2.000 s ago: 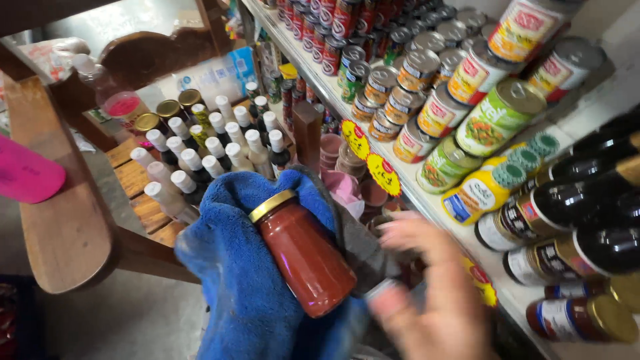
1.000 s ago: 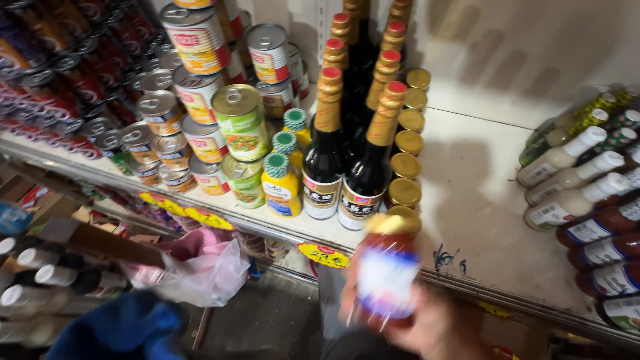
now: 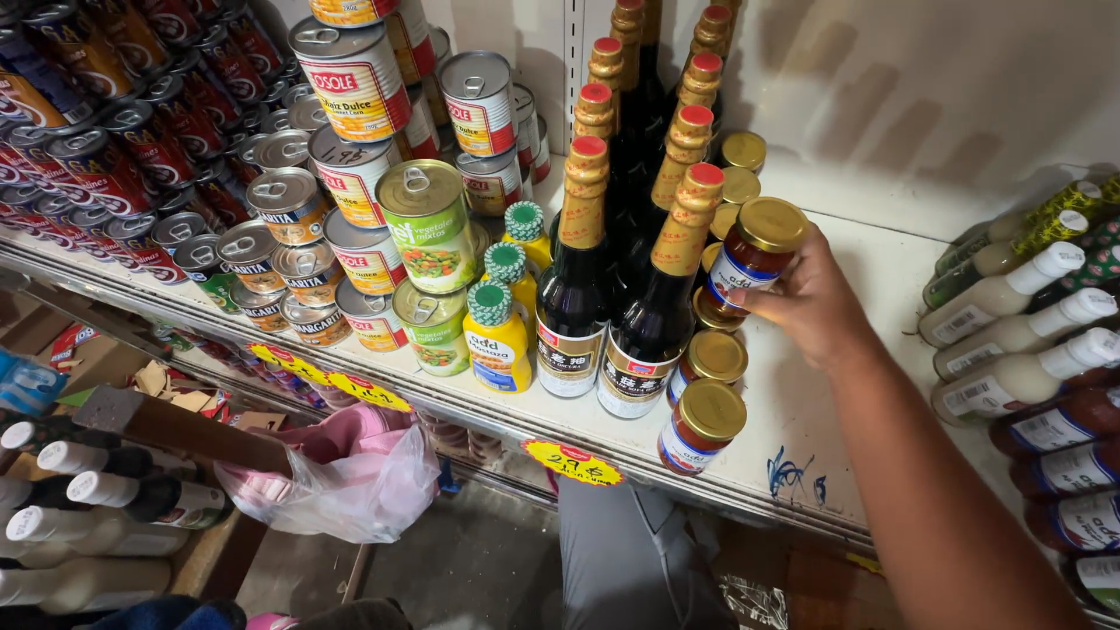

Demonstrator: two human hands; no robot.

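My right hand reaches in from the right and grips a glass jar of red sauce with a gold lid. The held jar is above a row of similar gold-lidded jars, beside the tall dark soy sauce bottles. Whether it touches the jars beneath cannot be told. My left hand is not visible; part of a blue cloth shows at the bottom left edge.
Yellow mustard bottles and stacked cans stand left of the soy bottles on the white shelf. White-capped bottles lie at the right. Below are a pink item in a plastic bag and bottles on a wooden surface.
The view has swung toward the shelf. The jar, on the blue cloth two seconds ago, is now in my right hand, moved from the shelf's front toward the back of the jar row.
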